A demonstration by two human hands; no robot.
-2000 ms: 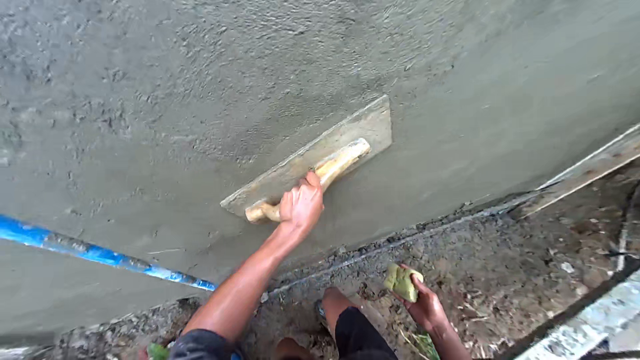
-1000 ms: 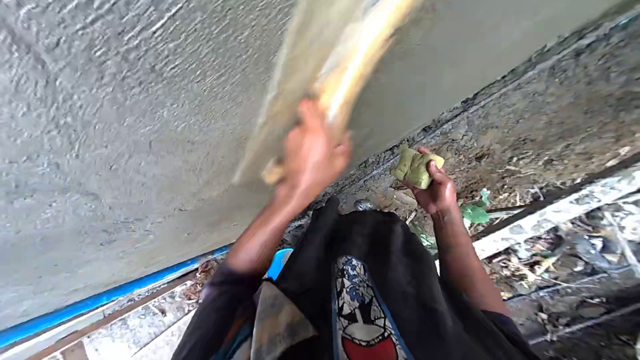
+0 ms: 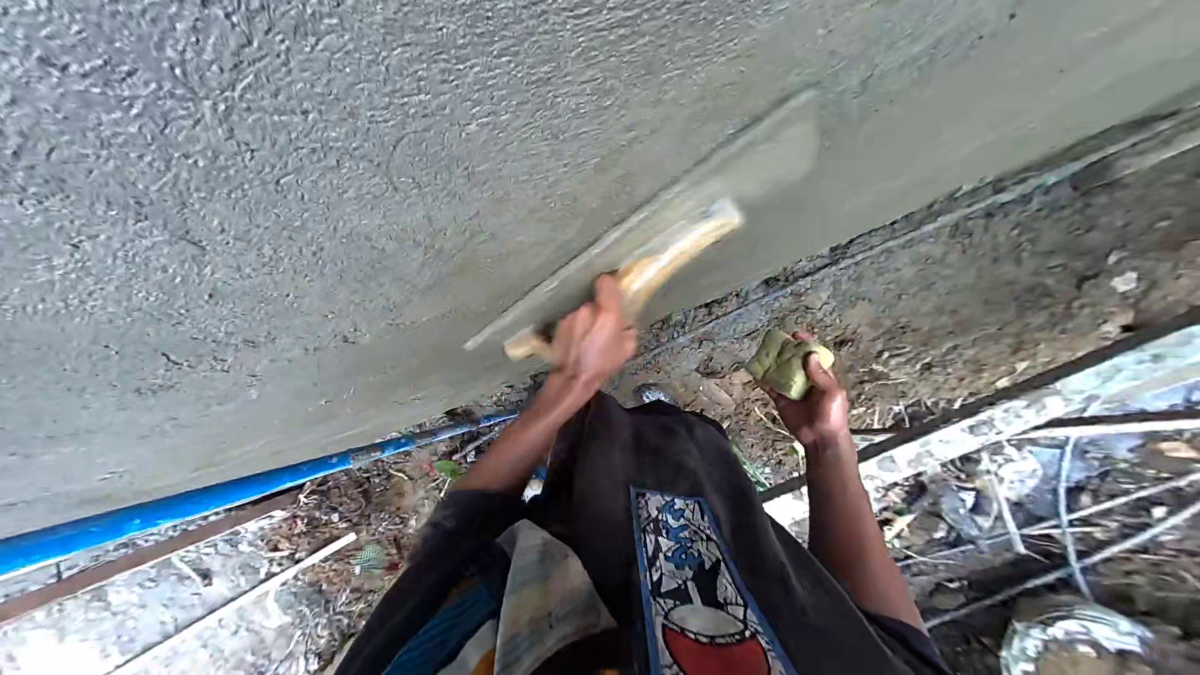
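My left hand grips the wooden handle of a plastering float, whose wide flat blade lies along the grey wet-plastered wall. Motion blurs the blade, so whether all of it touches the plaster cannot be told. The handle slants from lower left to upper right. In my right hand is a yellow-green sponge, held away from the wall over the dirt ground, fingers wrapped around its right side.
A blue pole slants along the wall's base at lower left. Debris-covered soil borders the wall. At the right, a pale beam crosses above wires and a clear plastic piece. A thin white stick lies lower left.
The float was raised and tilted steeply one second ago; now it lies lower, at a flatter slant along the wall. The sponge has stayed in my right hand. The view has shifted considerably.
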